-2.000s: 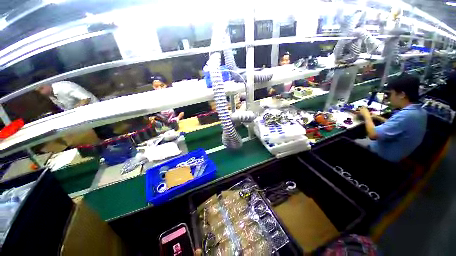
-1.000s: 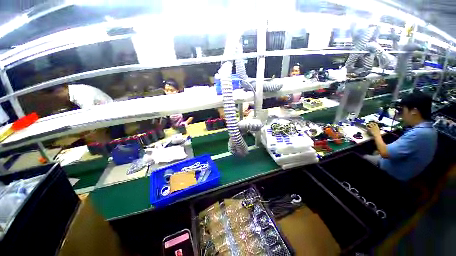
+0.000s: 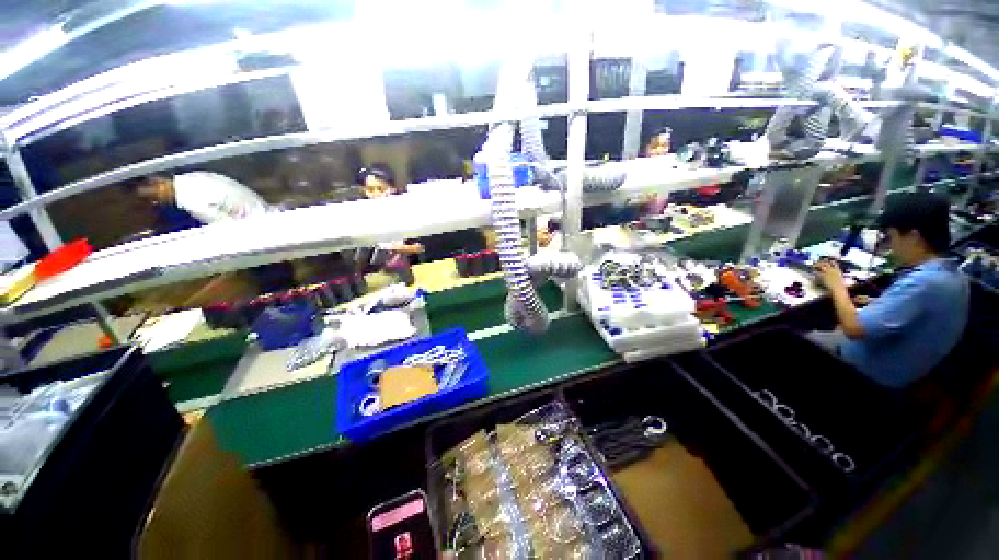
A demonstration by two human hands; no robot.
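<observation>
A smartphone (image 3: 399, 527) with a pink band and a small pink mark on its dark screen shows at the bottom edge, cut off by it. No hand can be made out on it. Right beside it, a clear blister tray (image 3: 531, 492) of shiny rings and brown pieces lies in a black crate. A dark bundle of cables or straps (image 3: 627, 440) with a pale ring end lies right of the tray, by a brown cardboard piece (image 3: 679, 492). Neither my left hand nor my right hand is in view.
A blue parts bin (image 3: 412, 418) stands on the green belt (image 3: 274, 421). White trays (image 3: 652, 328) are stacked right of the hanging grey hose (image 3: 513, 241). A black crate (image 3: 104, 465) stands left. Pale rings line the far-right crate. A person in blue (image 3: 904, 317) works at right.
The head view has shifted, so the bench sits further right in the picture. The patterned cloth at the lower right has mostly left the picture. The phone remains at the bottom edge.
</observation>
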